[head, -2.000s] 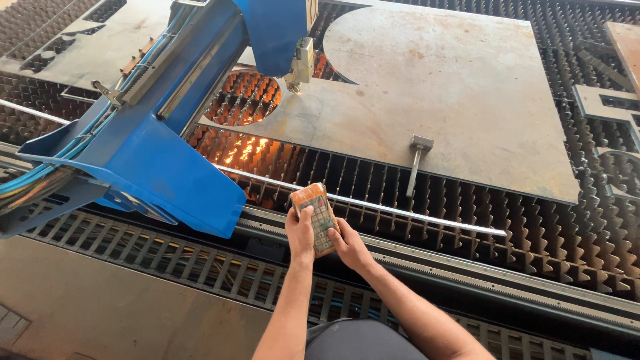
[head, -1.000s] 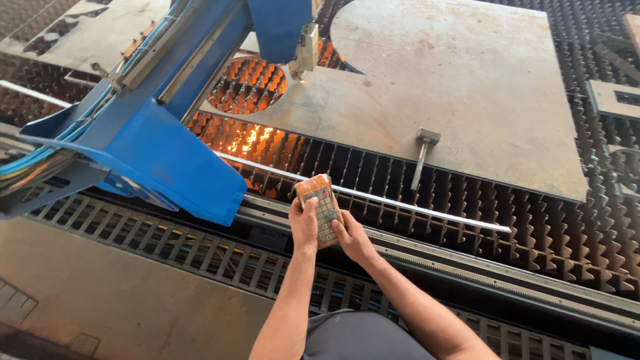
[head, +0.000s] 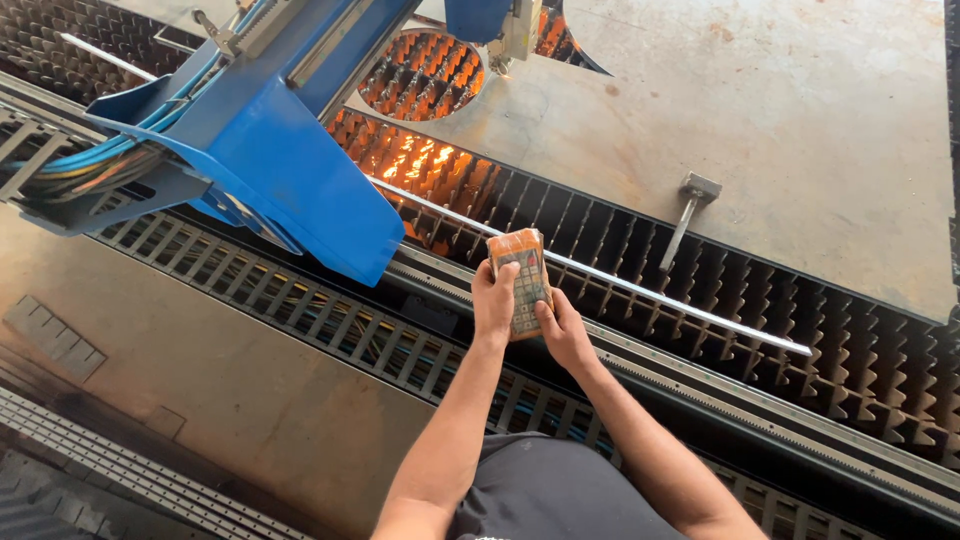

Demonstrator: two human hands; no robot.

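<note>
An orange handheld remote control with a keypad (head: 527,289), wrapped in clear plastic, is held upright between both hands. My left hand (head: 494,300) grips its left side, the thumb resting on the upper keys. My right hand (head: 564,328) holds the lower right side, its thumb at the lower keys. Beyond them, the cutting head (head: 516,34) of a blue gantry (head: 300,150) stands over a steel sheet (head: 697,112), with a small glow at its tip. Left of the tip is a round cut-out (head: 424,75) with orange-lit slats showing through.
A hammer-like metal tool (head: 691,206) lies across the sheet's edge. A thin metal strip (head: 645,292) rests on the serrated slats (head: 847,360). Nearer me run the machine's rail (head: 720,409) and a cable chain (head: 300,300). Sparks glow under the slats beside the gantry.
The cutting head has shifted slightly right along the sheet, away from the round cut-out. Both hands still hold the remote, and the left thumb has moved over the keys.
</note>
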